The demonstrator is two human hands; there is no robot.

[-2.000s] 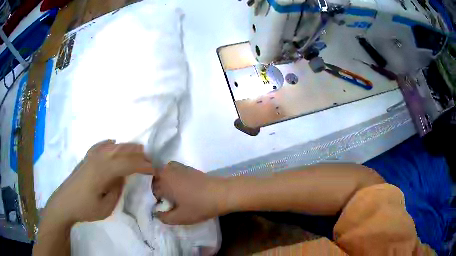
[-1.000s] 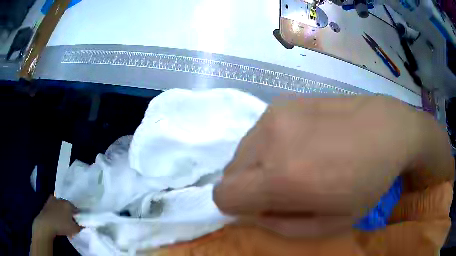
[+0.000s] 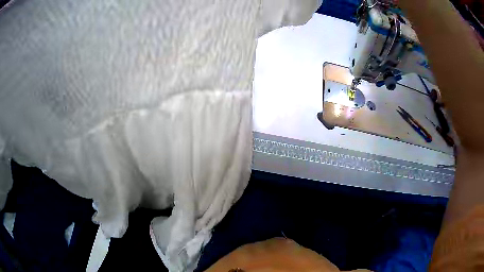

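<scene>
The white garment (image 3: 138, 64) hangs spread out and close to the camera, filling the left half of the view. Its upper part is finely crinkled. Below a curved seam the cloth falls in gathered folds, and narrow white strips hang below it. A forearm (image 3: 456, 69) rises along the right edge; its hand is cut off by the top of the picture. My left hand is not visible.
The sewing machine (image 3: 377, 48) stands at the upper right with its lamp lit. Snips (image 3: 415, 124) and a dark-handled tool (image 3: 439, 114) lie on its bed. A ruler strip (image 3: 339, 159) runs along the table's front edge. Blue cloth (image 3: 408, 249) is at the lower right.
The garment has gone from the table to the lap, and now is raised and spread before the camera. The right arm has moved up along the right edge. Both hands have left the view.
</scene>
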